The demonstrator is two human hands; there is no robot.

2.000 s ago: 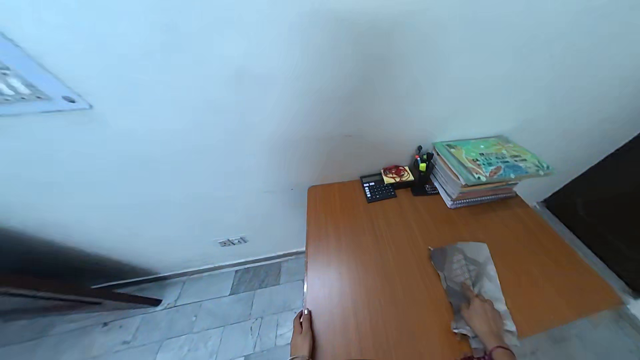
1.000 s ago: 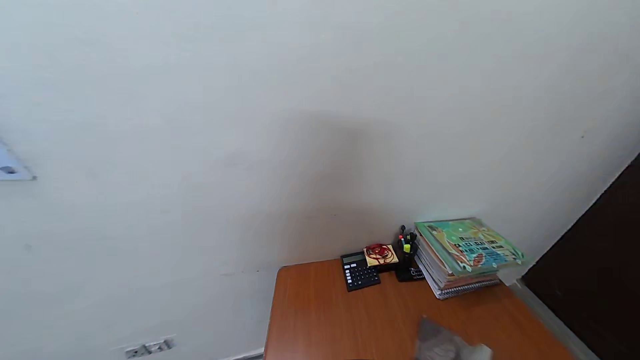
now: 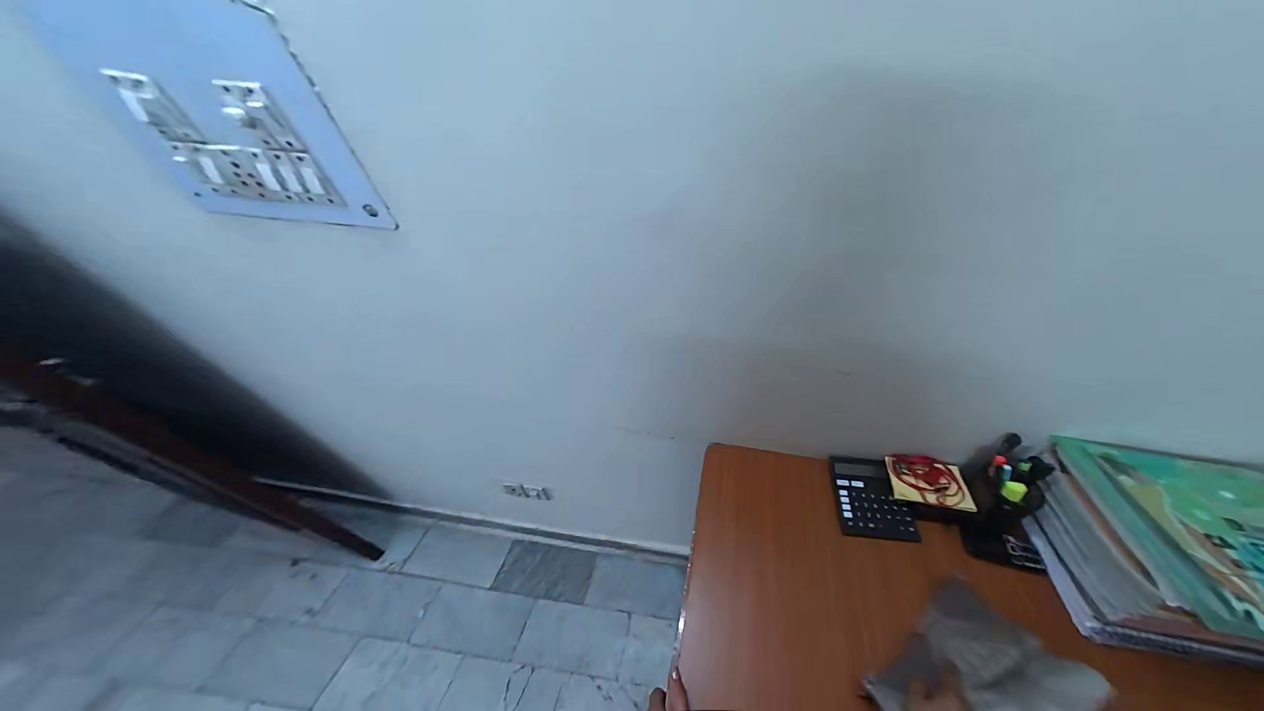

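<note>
A crumpled grey cloth (image 3: pixel 987 652) lies on the wooden desk (image 3: pixel 770 592) near the bottom of the view. The fingers of my right hand (image 3: pixel 936 691) are on the cloth, blurred and partly cut off by the lower edge. My left hand (image 3: pixel 670 697) shows only its fingertips, at the desk's left edge; whether they grip the edge is not plain.
At the desk's back stand a black calculator (image 3: pixel 874 502), a yellow item with red cord (image 3: pixel 930 482), a pen holder (image 3: pixel 1009 494) and a stack of books (image 3: pixel 1136 553). A wall socket (image 3: pixel 526 491), switchboard (image 3: pixel 237 148) and dark door (image 3: pixel 197 474) are left.
The cloth was laid out flatter under my right hand two seconds ago; it is now bunched. The view has swung up and then left.
</note>
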